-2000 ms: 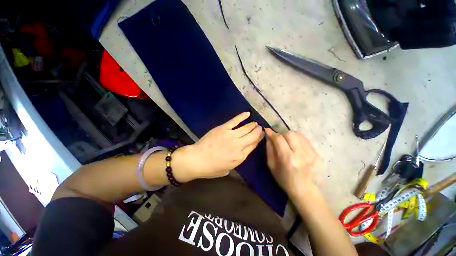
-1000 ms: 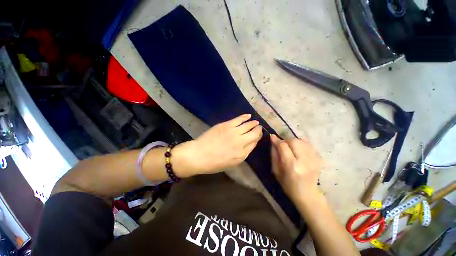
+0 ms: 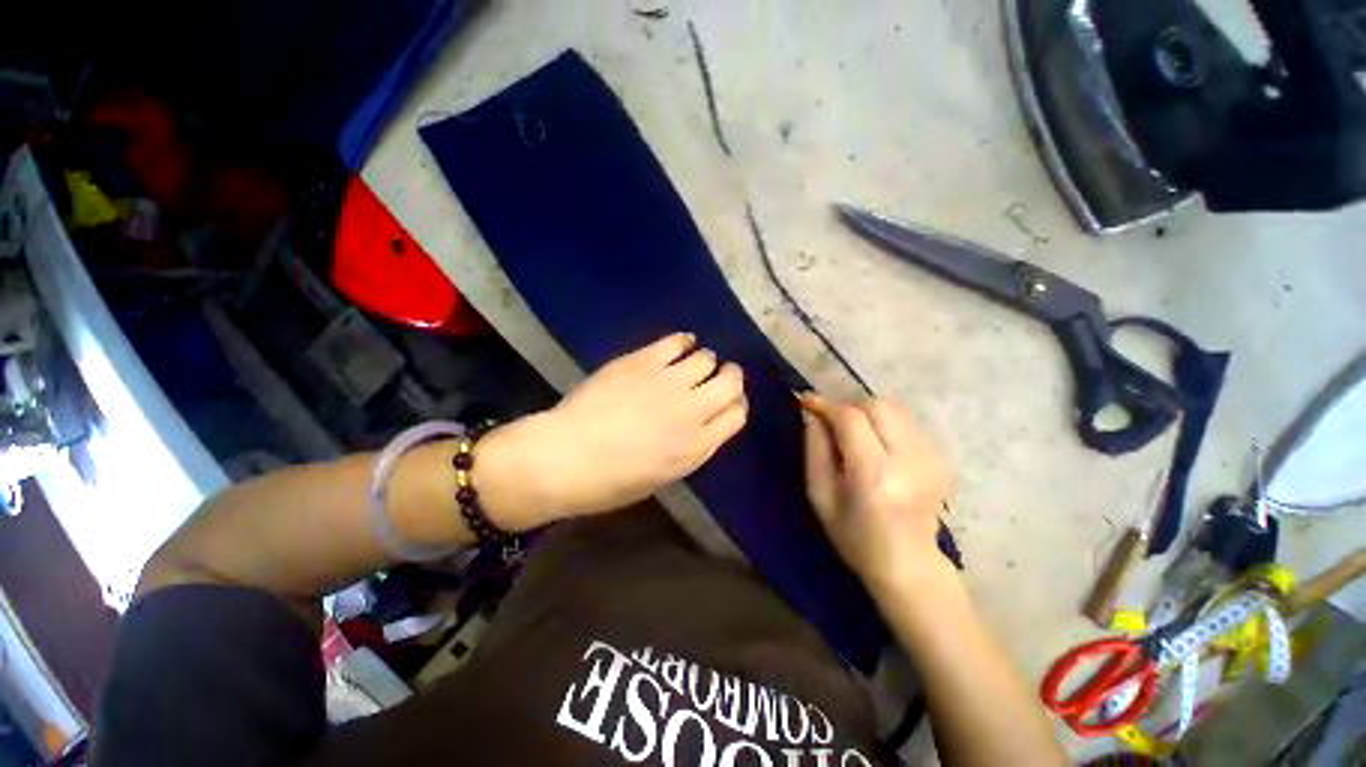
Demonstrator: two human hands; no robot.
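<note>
A long navy cut piece (image 3: 599, 225) lies slantwise on the pale worktable, with a loose thread near its far end. My left hand (image 3: 637, 427) is on the strip's middle, fingers bent and thumb hidden, a short way from my right hand. My right hand (image 3: 876, 487) pinches the strip's right edge between thumb and fingertips. A thin dark trimmed strip (image 3: 779, 285) lies beside the cloth, its lower end close to my right hand.
Tailor's shears (image 3: 1019, 282) lie right of the cloth, handles over a navy offcut (image 3: 1187, 465). An awl (image 3: 1116, 577), red-handled scissors (image 3: 1101, 685) and a tape measure (image 3: 1236, 629) are at lower right. A steam iron (image 3: 1109, 128) stands at upper right.
My left hand has drawn back leftward from my right hand, leaving a wider gap. My right hand stays at the cloth's edge. The table things have shifted slightly in view.
</note>
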